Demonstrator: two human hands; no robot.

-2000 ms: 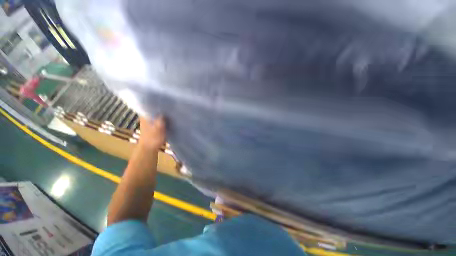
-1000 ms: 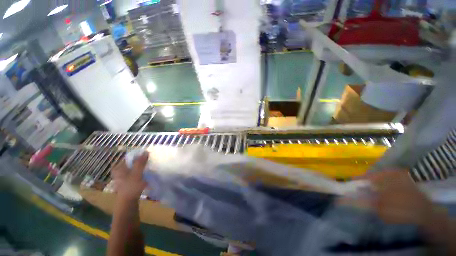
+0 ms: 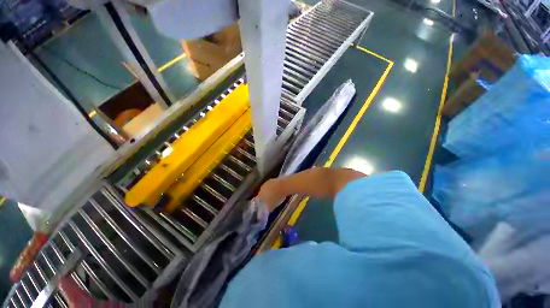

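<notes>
A grey protective bag (image 3: 220, 264) with crumpled edges stands beside the conveyor, in front of me. A long, flat, pale-wrapped part (image 3: 319, 126) continues in line with it beyond my arm. My right hand (image 3: 267, 195) is closed on the bag's upper edge; my forearm hides part of the wrapping. A brown carton edge (image 3: 274, 231) shows low beside the bag. A blurred reddish shape at the bottom left edge may be my left hand; its fingers and any grip cannot be made out.
Yellow guide bars (image 3: 193, 150) lie over the roller conveyor (image 3: 114, 240), with a white upright post (image 3: 263, 78) beside them. A red-wrapped bar (image 3: 29, 255) is at far left. Large blue bags (image 3: 500, 150) stand at right, across the green floor with yellow lines.
The bag, which filled the view and was then held up over the rollers, is now lower, along the conveyor's near side. My view has turned right and my right arm reaches across.
</notes>
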